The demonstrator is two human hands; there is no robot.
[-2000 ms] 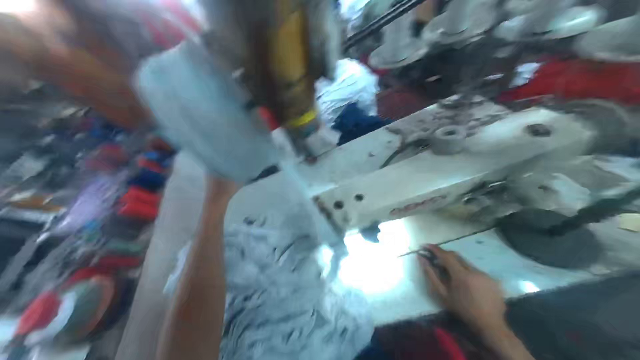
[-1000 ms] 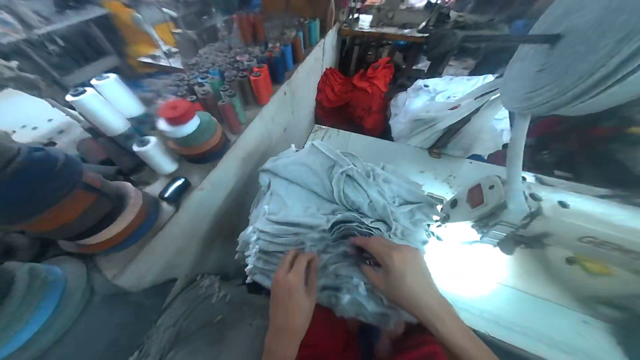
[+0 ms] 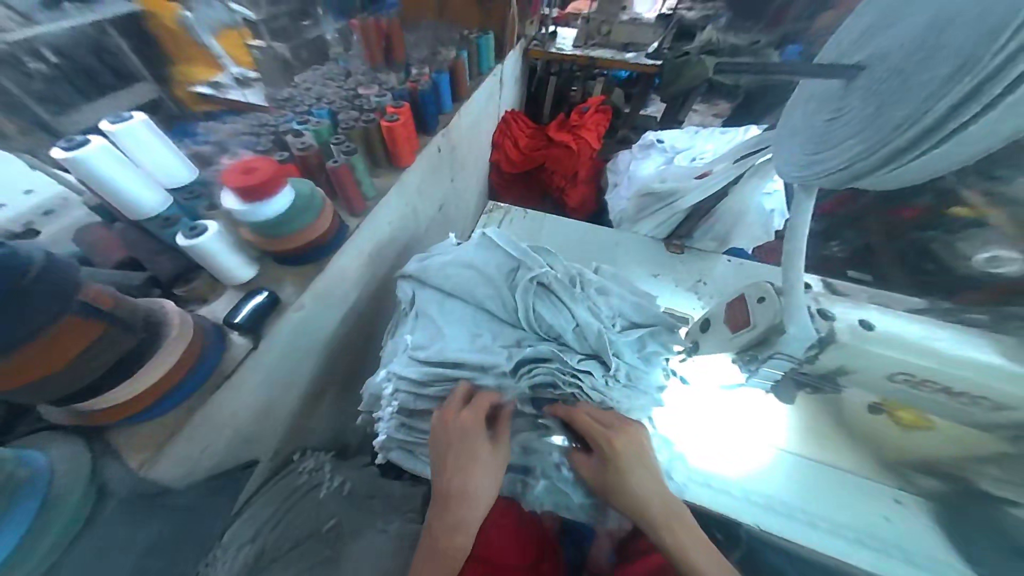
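Note:
A thick stack of light grey fabric pieces (image 3: 512,312) lies on the sewing table, left of an industrial sewing machine (image 3: 896,352) whose lamp lights the needle area. My left hand (image 3: 468,440) is at the stack's near edge, its fingertips bent on the fabric; whether it pinches a layer is unclear. To its right, my right hand (image 3: 612,448) has its fingers curled around a small dark object (image 3: 572,436), probably thread snips, against the cloth. A large roll of grey fabric strip (image 3: 904,96) hangs above the machine, with its strip running down to the presser area.
A raised pale partition (image 3: 416,208) borders the table's left side. Beyond it stand white thread cones (image 3: 112,176), coloured spools (image 3: 400,136) and stacked rolls of fabric strip (image 3: 144,360). Red cloth (image 3: 552,152) and white cloth (image 3: 688,176) lie behind the table. Dark grey fabric (image 3: 328,512) is at lower left.
Two seconds ago my left arm was raised near the hanging roll and my right hand lay by the machine. Both hands are now at the stack. The view has swung left.

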